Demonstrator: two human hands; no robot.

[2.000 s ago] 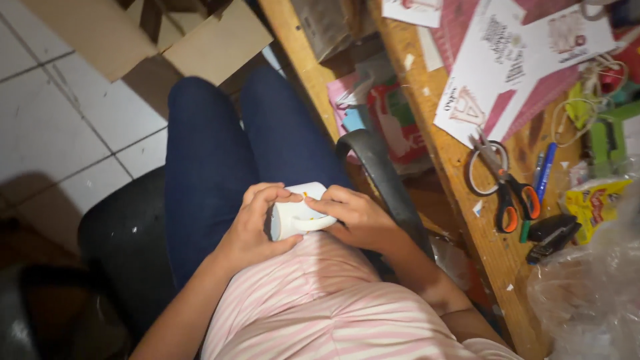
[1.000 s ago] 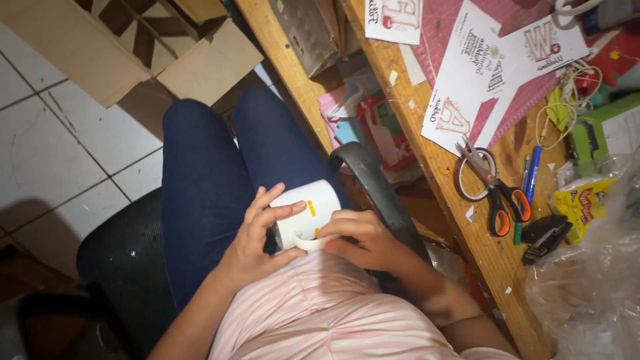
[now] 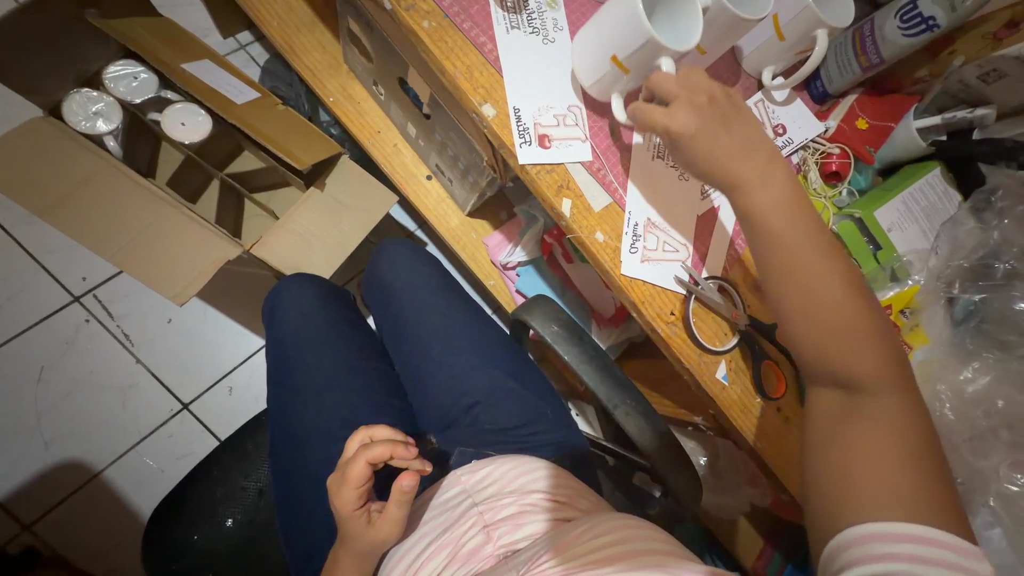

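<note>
My right hand (image 3: 692, 120) is at the handle of a white mug (image 3: 612, 60) on the workbench; the fingertips are partly hidden, so whether it grips the handle cannot be told. A strip of yellow tape marks the mug's side. More white mugs (image 3: 792, 36) with similar strips stand beside it. My left hand (image 3: 376, 480) rests over my lap, fingers curled and apart, holding nothing that shows. Printed paper strips with mirrored lettering, one (image 3: 552, 124) near the mug and another (image 3: 660, 240) below my right hand, lie on a pink cutting mat (image 3: 472, 24).
Orange-and-black scissors (image 3: 744, 320) lie over a tape roll (image 3: 704, 340) near the bench edge (image 3: 680, 336). An aerosol can (image 3: 880, 44), a green box (image 3: 904, 212) and clear plastic wrap (image 3: 968, 360) are at the right. An open cardboard box (image 3: 320, 224) with several mugs stands at the left.
The white mug that both hands held over my lap is no longer there. My right hand has moved up to a mug on the bench. The view has shifted to show more mugs and the box.
</note>
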